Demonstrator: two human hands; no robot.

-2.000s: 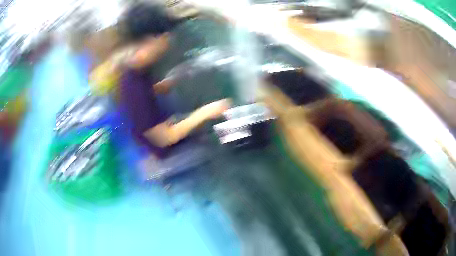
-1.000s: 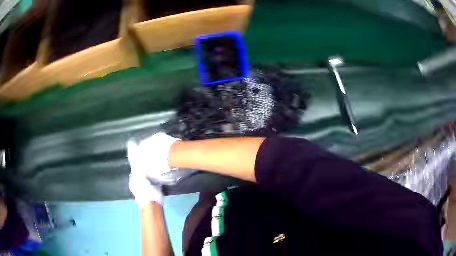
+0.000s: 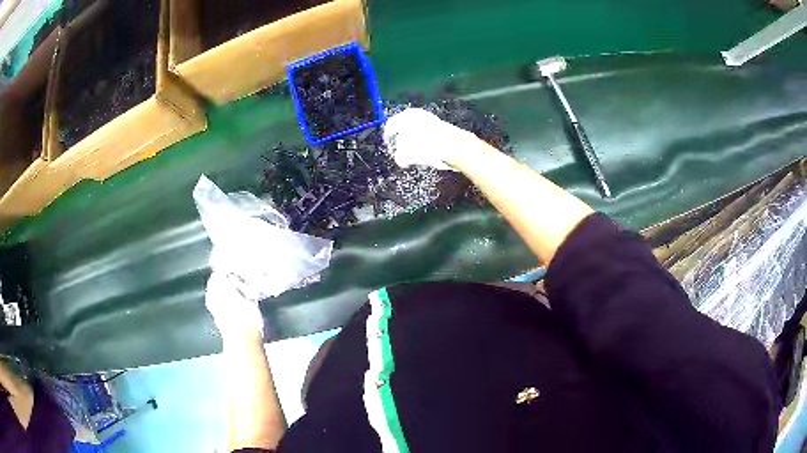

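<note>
My left hand (image 3: 234,305), in a white glove, is closed on the lower end of a clear plastic bag (image 3: 261,241) above the green sheeting, left of the heap. My right hand (image 3: 423,140), in a white glove, is over the upper right part of the heap of black parts (image 3: 310,188), just right of the blue bin. Its fingertips are hidden, so I cannot tell whether it holds anything. Shiny metal pieces (image 3: 405,190) lie in the heap below my right hand.
A blue bin (image 3: 379,104) of black parts stands behind the heap. Cardboard cartons (image 3: 257,49) stand at the back left. A mallet (image 3: 575,119) lies right of the heap, and a metal bar (image 3: 763,35) lies far right. Part of a person (image 3: 35,425) shows at bottom left.
My hands were together at the left; my right hand has moved right to the heap. A clear plastic bag now shows in my left hand. The view has shifted.
</note>
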